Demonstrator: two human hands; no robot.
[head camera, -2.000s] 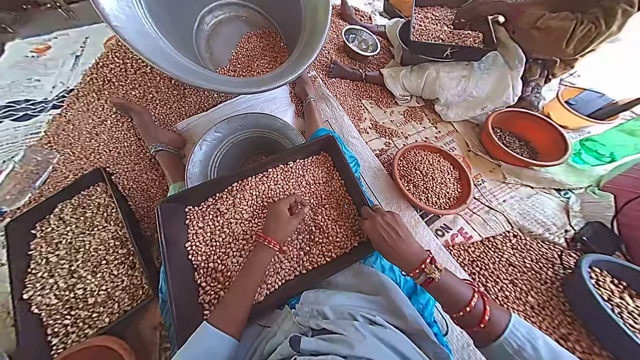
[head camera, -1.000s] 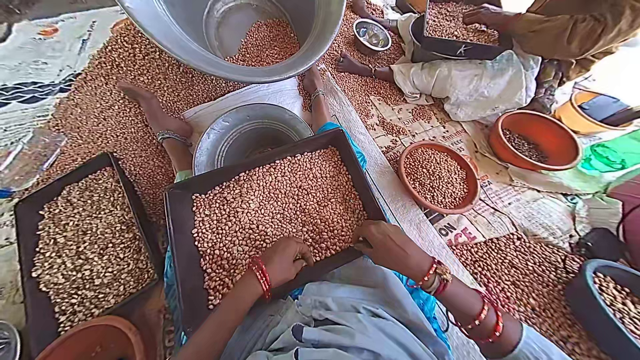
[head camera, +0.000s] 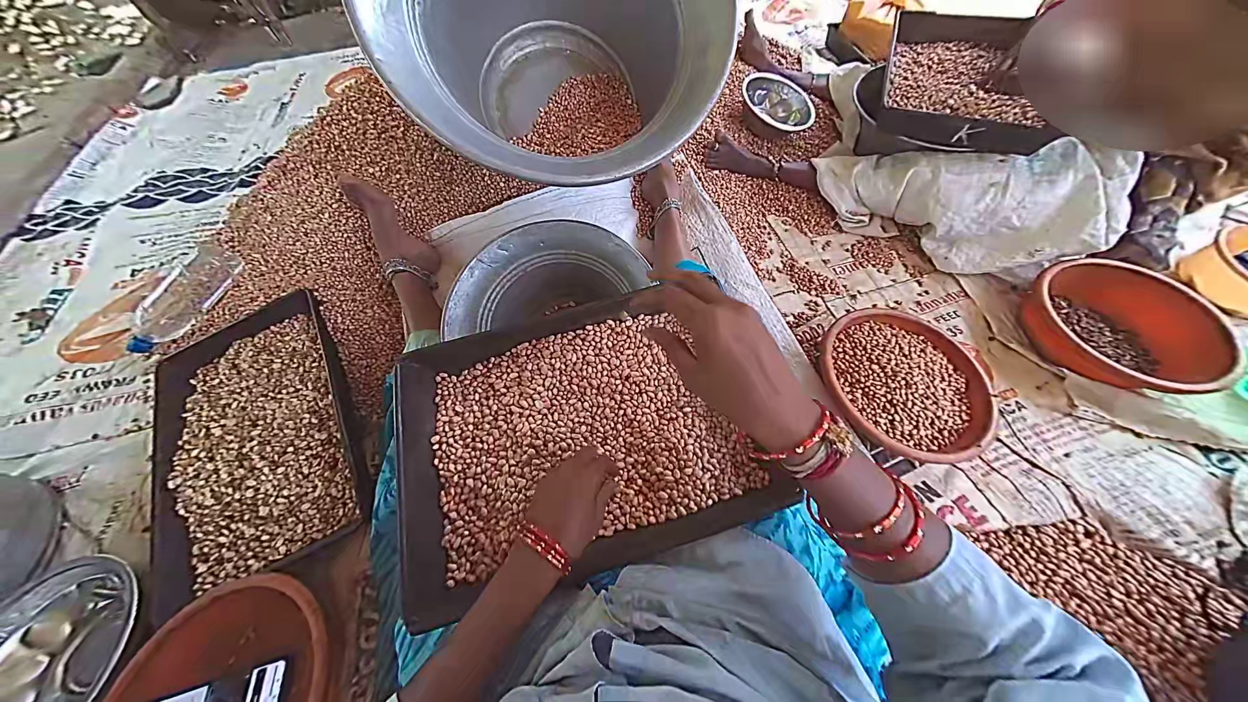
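A black rectangular tray (head camera: 416, 487) rests across my lap, filled with reddish-brown nuts or kernels (head camera: 546, 419). My left hand (head camera: 573, 499) lies on the kernels near the tray's front edge, fingers curled down; whether it pinches any is hidden. My right hand (head camera: 726, 356) is over the tray's far right corner, its fingers spread, with nothing visible in it. Just beyond the tray, partly covered by it, stands a metal basin (head camera: 478, 292). To the left, a second black tray (head camera: 336, 390) holds paler broken pieces (head camera: 263, 448).
A large metal pot (head camera: 429, 117) with kernels stands ahead, between heaps of kernels (head camera: 322, 234). Orange bowls (head camera: 1150, 283) and a round bowl of kernels (head camera: 985, 429) are at right. A plastic bottle (head camera: 190, 292) lies left. Another person sits at upper right with a tray (head camera: 960, 132).
My right hand has moved from the tray's front right edge to its far right corner. My left hand has shifted a little inward from the front edge onto the kernels.
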